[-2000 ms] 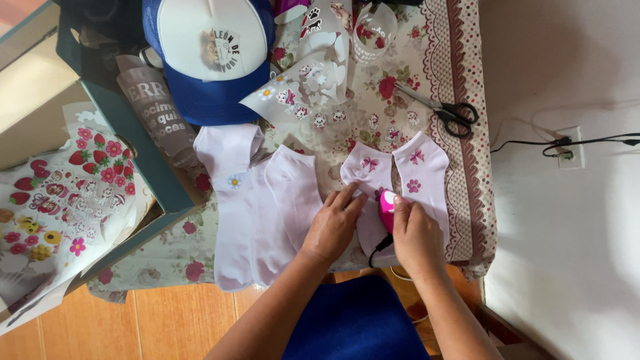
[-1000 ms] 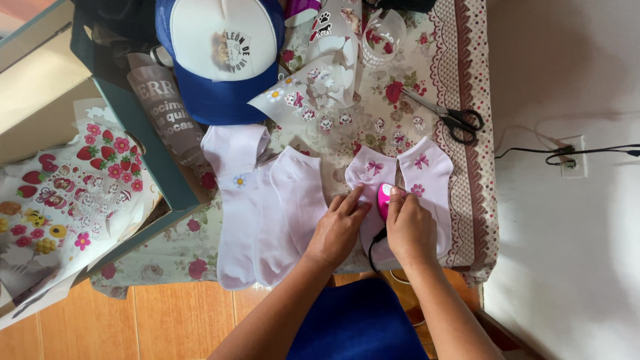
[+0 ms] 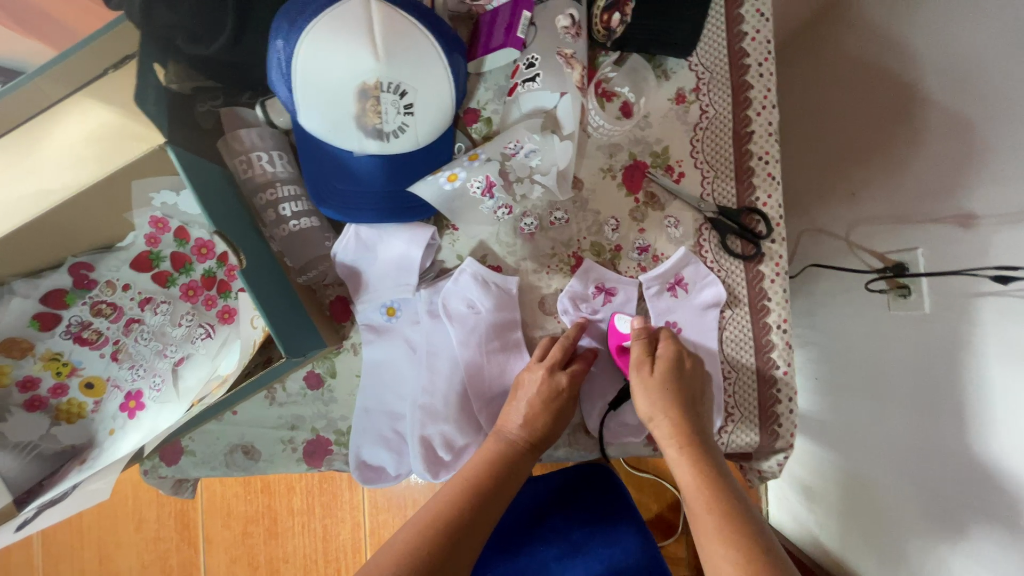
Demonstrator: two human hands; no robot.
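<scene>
My right hand [image 3: 670, 380] is closed around a small pink mini heat press [image 3: 619, 342] with a black cord, which lies over the inner edges of two white ankle socks. The left one of these, a white sock [image 3: 588, 300] with a pink bow print, has my left hand [image 3: 552, 392] resting on it, fingers spread. The right one, another white sock [image 3: 702, 308], bears a pink bow and part of a pink flower print. More white socks [image 3: 384, 408] lie to the left, one with a daisy print [image 3: 390, 310]. What is under the press is hidden.
Scissors [image 3: 716, 212] lie at the right. Behind are a blue and white cap [image 3: 376, 104], transfer film with printed stickers [image 3: 512, 172] and a clear ring of film [image 3: 620, 96]. At the left stands an open box [image 3: 232, 240] with sticker sheets [image 3: 144, 320]. A wall outlet [image 3: 908, 280] holds plugged cords.
The pink press in my right hand has shifted a little between the two socks. My left hand remains on the left one. The socks and scissors have not plainly moved.
</scene>
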